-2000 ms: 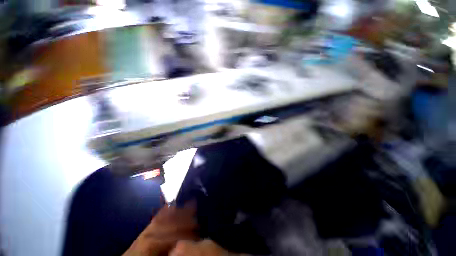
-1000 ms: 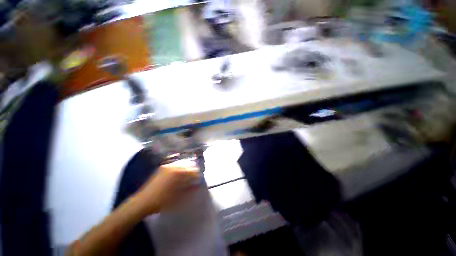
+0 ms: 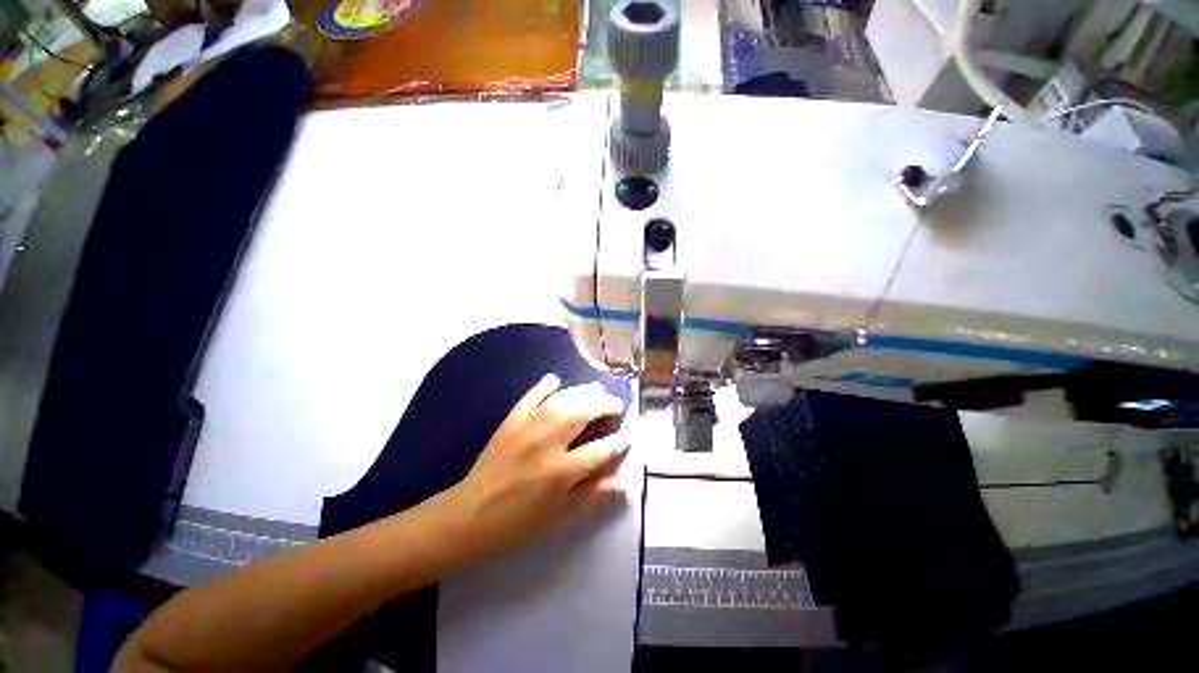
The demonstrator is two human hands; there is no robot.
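Note:
A navy cut panel (image 3: 434, 427) with a rounded top lies under the sewing machine head (image 3: 802, 237). A matte white strip (image 3: 539, 605) lies over its right part, down to the near edge. My left hand (image 3: 559, 454) lies flat on the panel and strip, fingers spread, fingertips just left of the presser foot and needle area (image 3: 690, 414). The needle tip is hard to make out. My right hand is not in view. A folded pile of dark pieces (image 3: 881, 513) lies right of the needle.
A long stack of navy panels (image 3: 164, 283) lies at the far left. A ruler strip (image 3: 730, 588) runs along the table's near edge. An orange sheet (image 3: 460, 50) is at the far edge. The grey knurled knob (image 3: 643, 53) stands up from the machine head.
The view is sharp now and closer over the machine head. My left hand is now flat beside the presser foot, and more of the left panel stack shows.

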